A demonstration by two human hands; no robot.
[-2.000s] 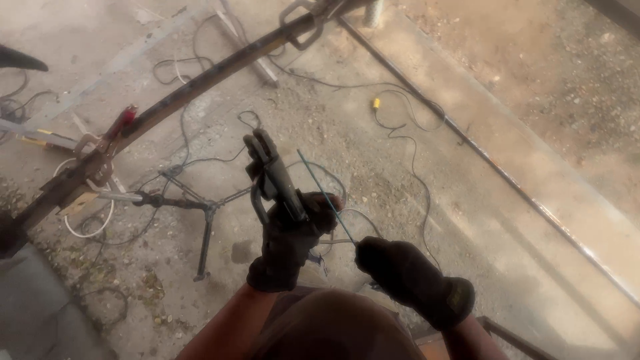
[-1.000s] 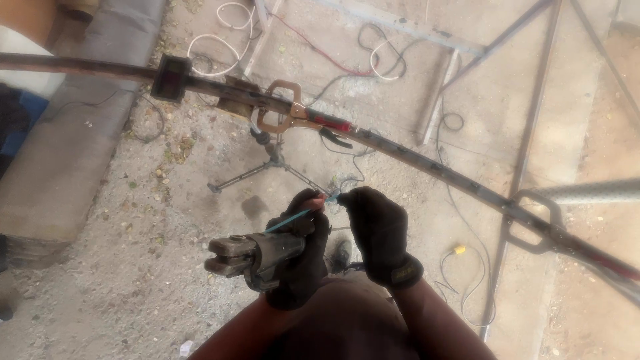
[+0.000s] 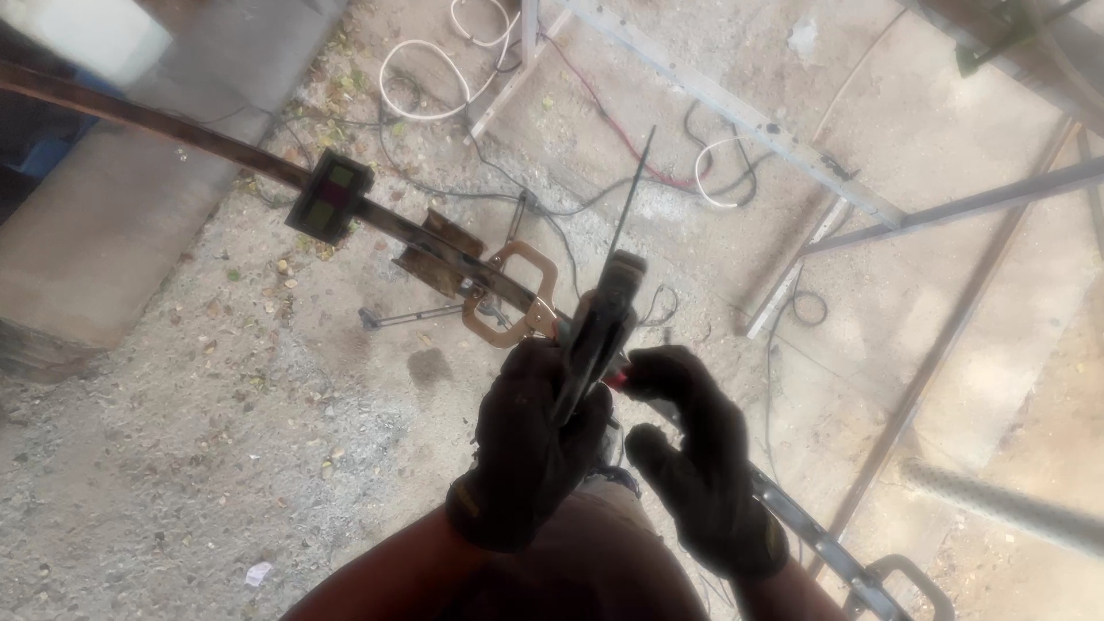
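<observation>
My left hand (image 3: pixel 535 440), in a dark glove, grips a dark jawed hand tool (image 3: pixel 604 323) that looks like a welding electrode holder. A thin rod (image 3: pixel 636 190) extends upward from its head. My right hand (image 3: pixel 703 461), also gloved, is to the right with thumb and fingers apart. Its fingertips are near a small red part (image 3: pixel 616 379) beside the tool; whether they touch it cannot be told. A long metal bar (image 3: pixel 414 233) passes beneath both hands, with a locking C-clamp (image 3: pixel 539 259) on it just beyond my left hand.
A dark box with green and red faces (image 3: pixel 329 197) and a rusty channel piece (image 3: pixel 440 252) sit along the bar. White cable loops (image 3: pixel 423 78), dark cables and a metal frame (image 3: pixel 690 82) lie beyond. Another clamp (image 3: pixel 906 578) is at lower right, near a blurred pole (image 3: pixel 1000 504).
Two seconds ago my right hand held the rod apart from the tool; now the rod extends from the tool's head. The tool has turned upward since one second ago. The view has shifted.
</observation>
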